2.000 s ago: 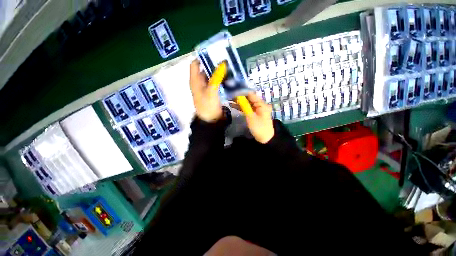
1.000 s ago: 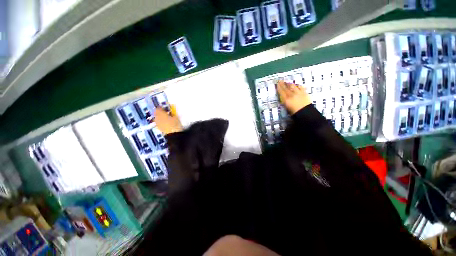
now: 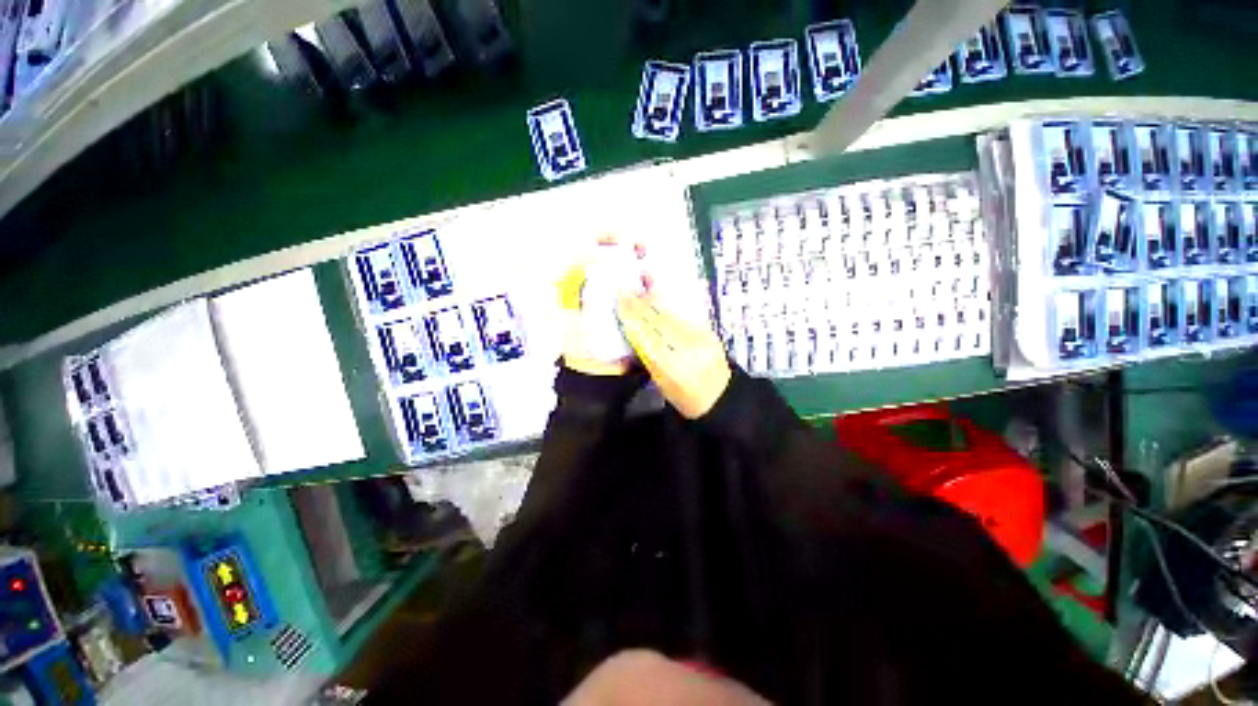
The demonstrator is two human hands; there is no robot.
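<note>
My left hand (image 3: 593, 331), with a yellow-tipped finger, holds a whitish flat piece (image 3: 603, 293) over the white sheet; it looks like a panel with its pale side up. My right hand (image 3: 676, 356) lies against its right side, fingers together; whether it grips anything is hidden. Left of my hands, blue-bordered printed panels (image 3: 448, 341) lie in rows on the panel sheet (image 3: 531, 262). Right of my hands is the clear parts tray (image 3: 849, 276) with rows of small pale parts.
Loose panels (image 3: 719, 90) lie on the green conveyor (image 3: 455, 152) behind a pale rail (image 3: 276, 253). A panel stack (image 3: 1159, 235) is at the right, white sheets (image 3: 180, 400) at the left. A pale bar (image 3: 897, 69) crosses the conveyor. A red stool (image 3: 980, 490) stands below.
My left hand has left the top row with a piece, and that row shows one panel fewer. My right hand has moved left from the parts tray to meet it.
</note>
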